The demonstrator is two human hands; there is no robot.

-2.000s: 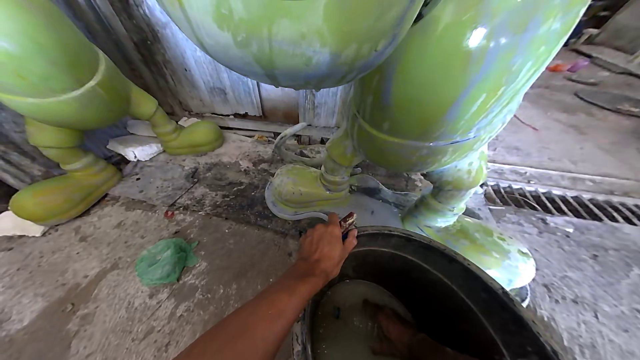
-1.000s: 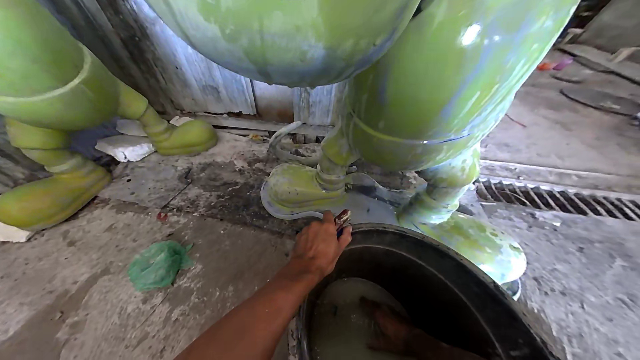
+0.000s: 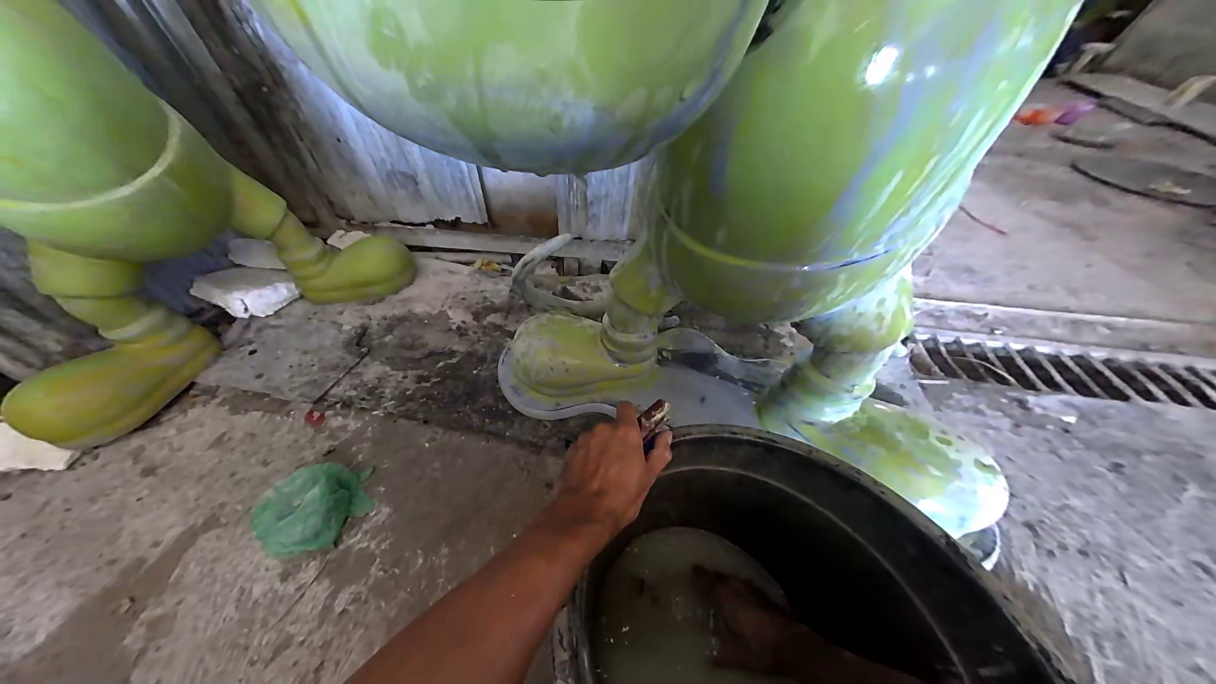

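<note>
A black tub [image 3: 855, 513] with murky liquid [image 3: 665, 608] stands at the lower right. At its rim, my left hand [image 3: 613, 465] grips a small object with a reddish-brown end [image 3: 654, 416], too covered to name. My right hand [image 3: 741, 608] is inside the tub, partly in the liquid; its fingers and anything in them are hidden. Just beyond the tub stands a large wet green figure [image 3: 788, 190] with bluish streaks, its booted feet [image 3: 560, 356] on a grey base plate [image 3: 703, 389].
A second green figure [image 3: 104, 190] stands at the left near a corrugated metal wall [image 3: 380, 161]. A green plastic bag [image 3: 309, 508] lies on the concrete floor, white blocks [image 3: 245, 290] by the wall. A drain grate [image 3: 1064, 370] runs at the right.
</note>
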